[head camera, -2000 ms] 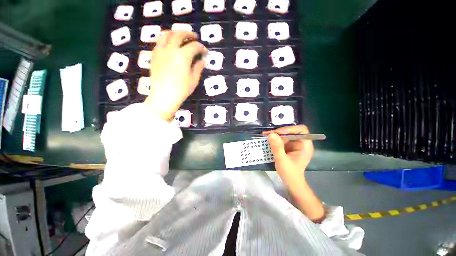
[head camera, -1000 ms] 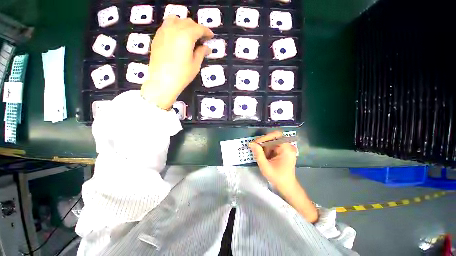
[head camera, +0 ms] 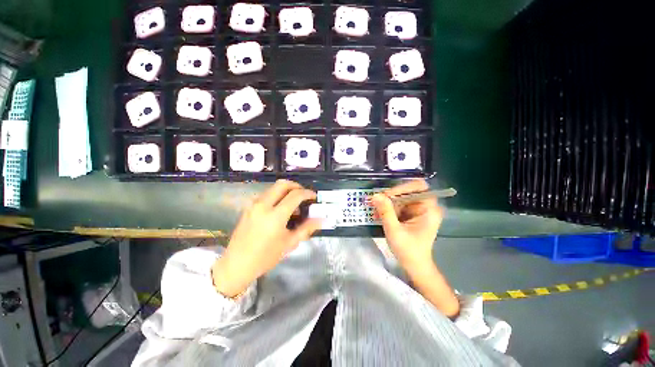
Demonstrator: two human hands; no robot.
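My left hand (head camera: 264,228) holds a white housing (head camera: 322,215) between its fingertips at the bench's front edge, over the left end of the dotted sheet (head camera: 359,208). My right hand (head camera: 415,228) grips grey tweezers (head camera: 431,194), their tips pointing left over the sheet's dots. Whether a dot is on the tips is too small to tell. The black blister tray (head camera: 273,177) lies just beyond, with white housings such as this one (head camera: 302,107) in its pockets. One pocket in the second visible row is empty.
Stacked black trays (head camera: 582,143) stand at the right. Plain pale strips (head camera: 73,122) and bundled teal dotted strips (head camera: 16,143) lie at the left on the green bench. Below the bench edge are a blue bin (head camera: 567,247) and yellow-black floor tape (head camera: 553,289).
My left hand has come down from the tray with a white housing, leaving one pocket empty. The tweezers in my right hand have shifted slightly over the dotted sheet.
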